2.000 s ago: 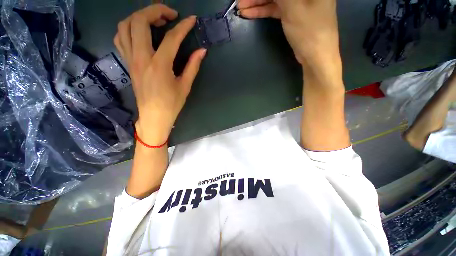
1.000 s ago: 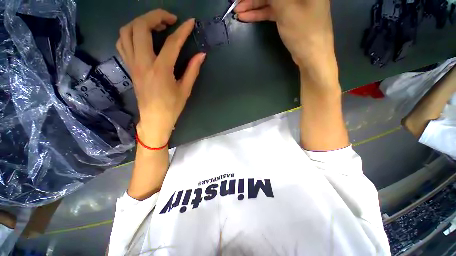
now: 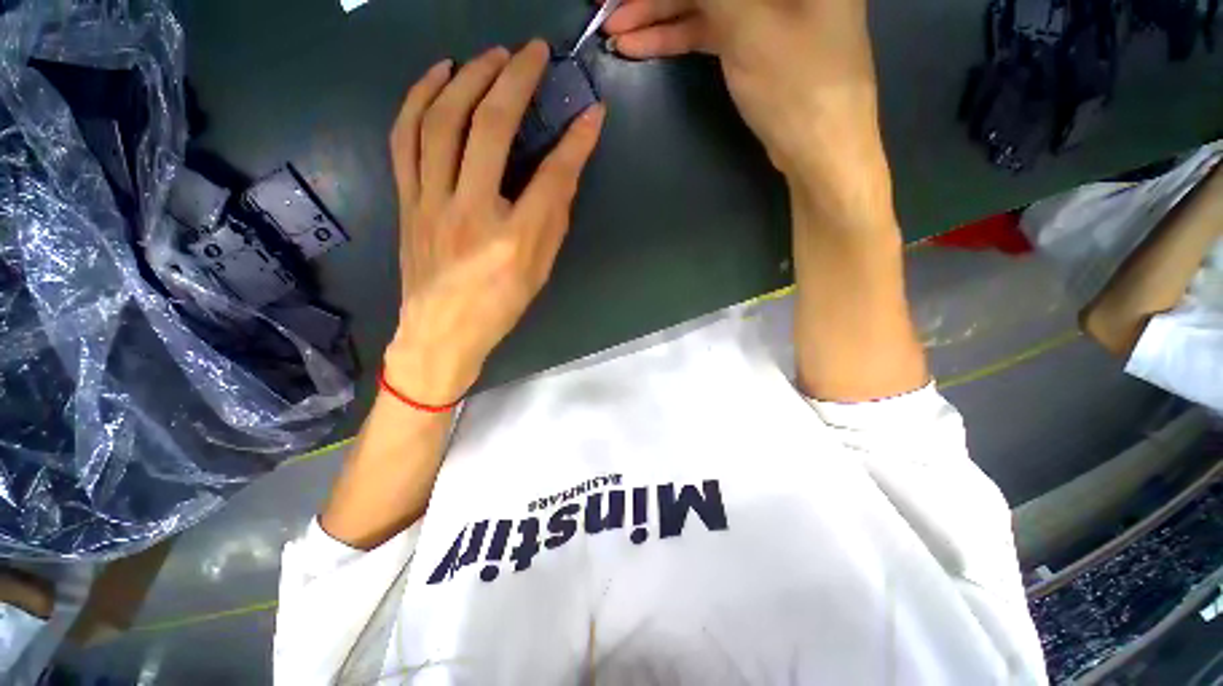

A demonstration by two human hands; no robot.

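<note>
The black plastic housing (image 3: 563, 91) lies on the dark green bench near the top of the view, turned at an angle. My left hand (image 3: 486, 201) has its thumb and index finger on either side of the housing and grips it; the fingers hide part of it. My right hand (image 3: 724, 47) holds silver tweezers (image 3: 593, 27) pen-like, with the tip at the housing's upper edge. The top of the tweezers is hidden by the fingers.
A crinkled clear plastic bag (image 3: 94, 335) lies at the left, with black plastic parts (image 3: 288, 215) beside it. A loose pile of black parts (image 3: 1039, 81) is at the upper right. Another person's arm (image 3: 1167, 282) shows at the right edge. A white corner (image 3: 353, 4) shows at the top.
My left hand has moved right and closed in on the housing, which now sits tilted and partly covered. My right hand and the tweezers have shifted slightly left. A white corner has appeared at the top.
</note>
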